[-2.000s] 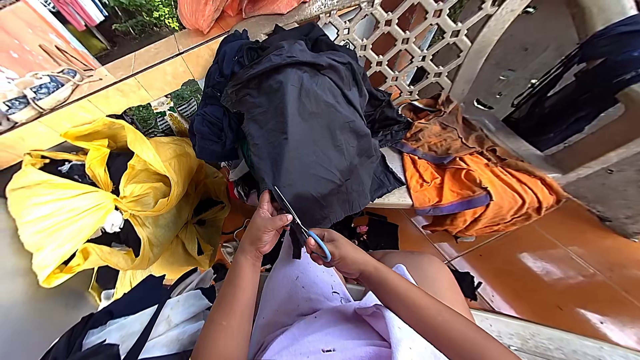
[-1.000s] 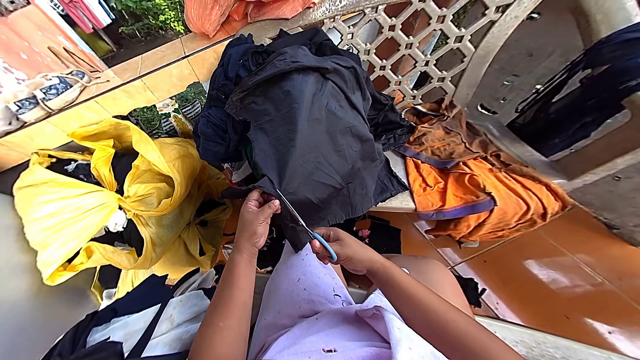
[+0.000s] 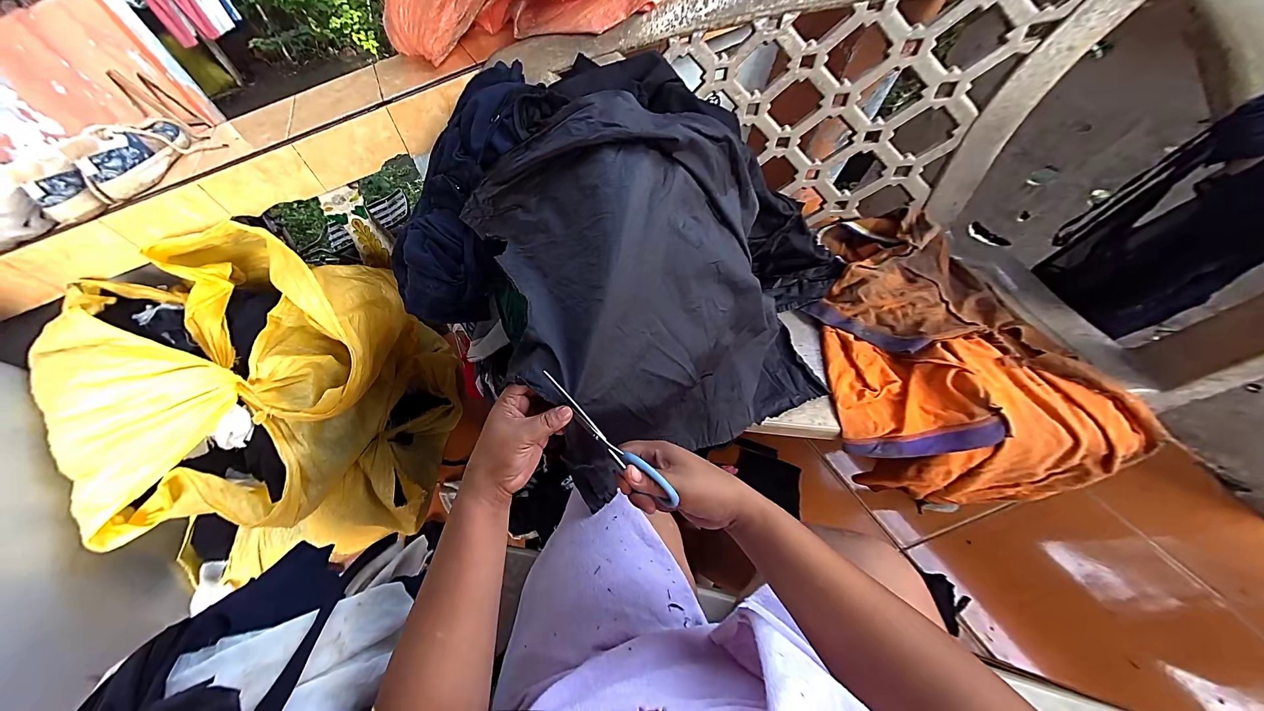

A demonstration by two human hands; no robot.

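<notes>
A large piece of dark grey fabric (image 3: 632, 267) lies draped over a pile of dark clothes in front of me, its lower end hanging over my lap. My left hand (image 3: 515, 434) pinches the cloth's lower left edge between thumb and fingers. In my right hand (image 3: 681, 484) are scissors with light blue handles (image 3: 652, 478), their blades pointing up and left across the fabric close to my left thumb. A narrow dark flap of cloth hangs below the blades. Whether the blades are fully closed is hard to tell.
Yellow sacks (image 3: 326, 336) with dark cloth inside stand at left, above black and white fabric (image 3: 346, 632). Orange cloth (image 3: 918, 395) lies at right over the bench edge, above the tiled floor (image 3: 1106, 563). A lattice railing (image 3: 839, 109) and navy cloth (image 3: 449, 217) are behind.
My left hand has shifted slightly left and up along the cloth's edge since two seconds ago. The scissors stay in my right hand, their blades still at the fabric.
</notes>
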